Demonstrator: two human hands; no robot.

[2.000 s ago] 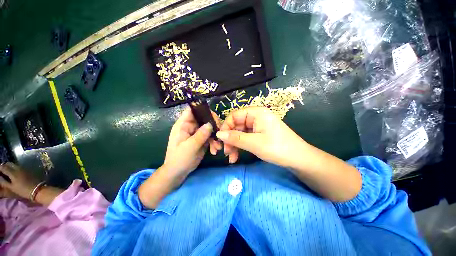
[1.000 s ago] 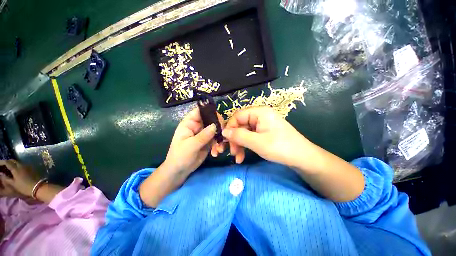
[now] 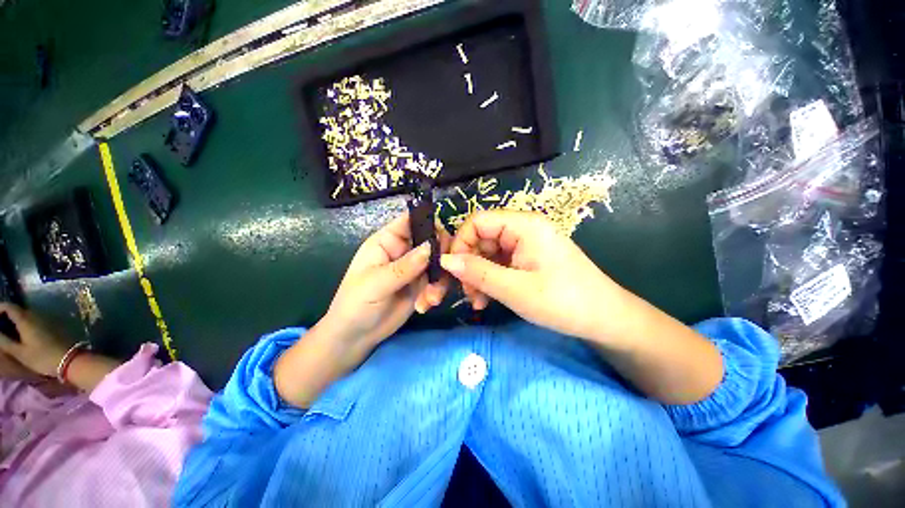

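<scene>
A black plastic housing (image 3: 424, 230) is held upright and nearly edge-on between the thumb and fingers of my left hand (image 3: 377, 275). My right hand (image 3: 526, 270) has its thumb and forefinger pinched at the housing's lower right side; whether a small part sits between those fingertips is hidden. The black parts tray (image 3: 437, 119) lies beyond my hands, with small two-tone parts (image 3: 362, 139) heaped in its left side and a few pale slivers at its right. Loose cream-yellow pins (image 3: 566, 201) lie in a pile just below the tray, partly behind my right hand.
Clear parts bags (image 3: 794, 228) lie at the right. Dark housings (image 3: 189, 126) lie left of the tray and beyond the pale guide rail (image 3: 238, 62). Yellow tape (image 3: 129, 233) crosses the bench at left. Past it are another small tray (image 3: 64, 238) and a person's hand (image 3: 35, 342) with a pink sleeve.
The housing in my left hand has turned more edge-on and upright. My right fingertips stay at its side. A dark housing beyond the rail has shifted right along the bench.
</scene>
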